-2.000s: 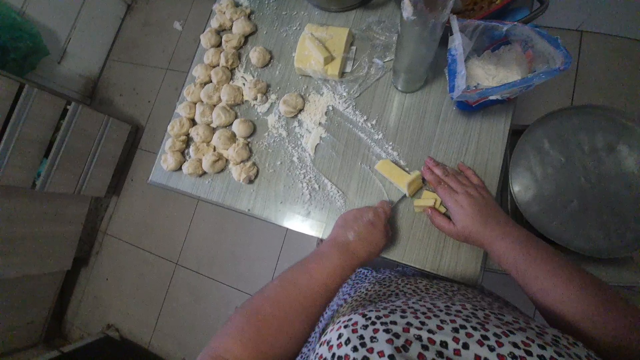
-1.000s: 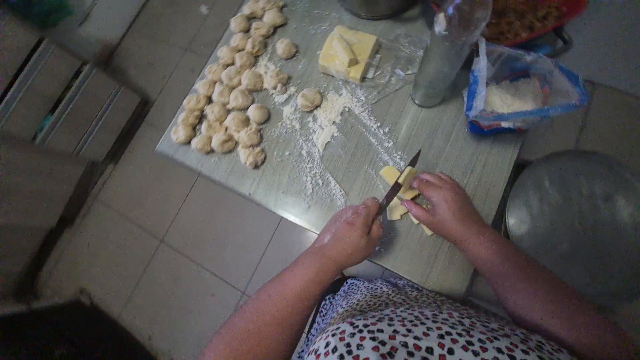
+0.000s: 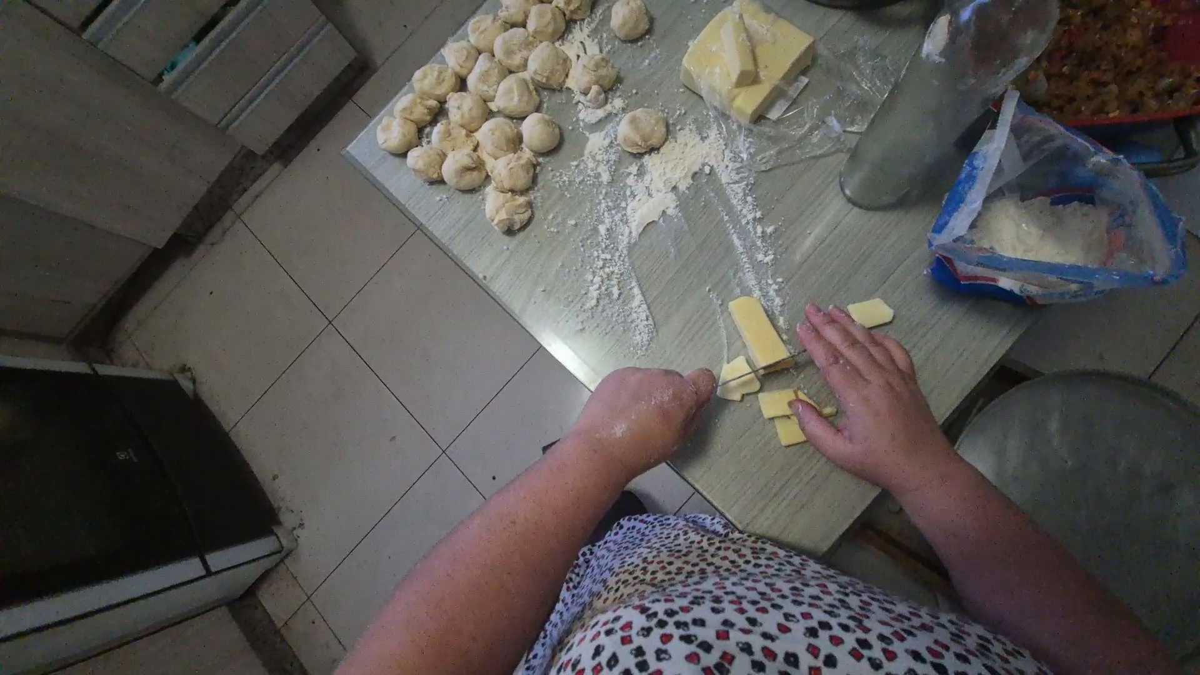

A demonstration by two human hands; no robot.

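My left hand [image 3: 642,420] is closed around the handle of a knife, whose thin blade [image 3: 764,368] lies against the lower end of a yellow block [image 3: 757,330], probably butter. My right hand [image 3: 862,394] is spread low over the table at the blade's far end, its thumb touching cut yellow slices [image 3: 783,403]. One slice [image 3: 738,380] lies under the blade near my left hand, and another [image 3: 871,313] sits beyond my right fingers. A larger yellow block [image 3: 747,61] with a stick on top rests on plastic wrap farther back. Scattered flour [image 3: 680,164] whitens the table.
Several dough balls [image 3: 516,96] cover the table's far left corner, one [image 3: 642,130] apart. A grey cylinder [image 3: 891,155] with plastic at its top stands at the right, by an open blue flour bag [image 3: 1041,234] and a red tray of brown food [image 3: 1116,66]. A round metal lid or tray [image 3: 1087,469] is lower right.
The knife has come down from its raised, tilted position to the lower end of the yellow block. My right hand has opened out flatter, and a slice now shows beyond its fingers.
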